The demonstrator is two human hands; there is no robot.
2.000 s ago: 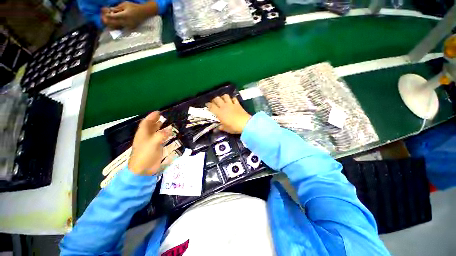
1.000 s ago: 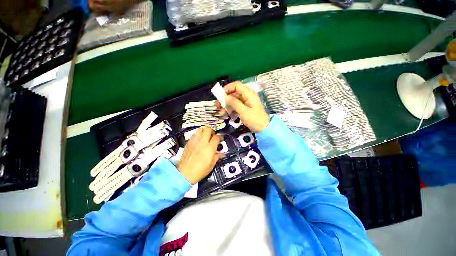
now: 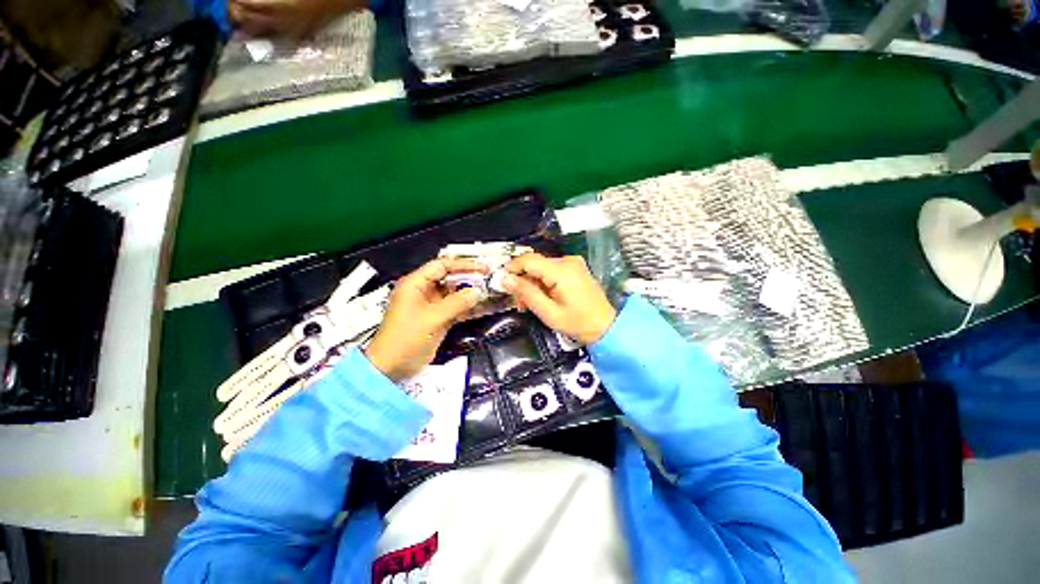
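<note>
My left hand (image 3: 420, 316) and my right hand (image 3: 559, 294) meet above the black component tray (image 3: 519, 351). My left fingers hold a watch head (image 3: 464, 284) with a dark centre. My right fingertips pinch a pale strap half (image 3: 497, 277) against it; the joint is hidden between the fingers. More pale strap halves lie behind the hands, partly covered. Watch heads (image 3: 538, 400) sit in the tray's near right pockets. Strapped watches (image 3: 306, 354) lie piled at the tray's left. A paper slip (image 3: 443, 408) lies on the tray by my left sleeve.
A bag of straps (image 3: 730, 257) lies right of the tray. The green belt (image 3: 547, 148) runs behind. Across it are another tray with a strap bag and a person's hand (image 3: 279, 16). Stacked trays (image 3: 68, 308) stand at left, a black tray (image 3: 872, 456) low right, a white fan (image 3: 958, 249) far right.
The left hand has lifted a watch head from its pocket, now bare. The right hand has brought its strap half down to meet it. The view has shifted slightly.
</note>
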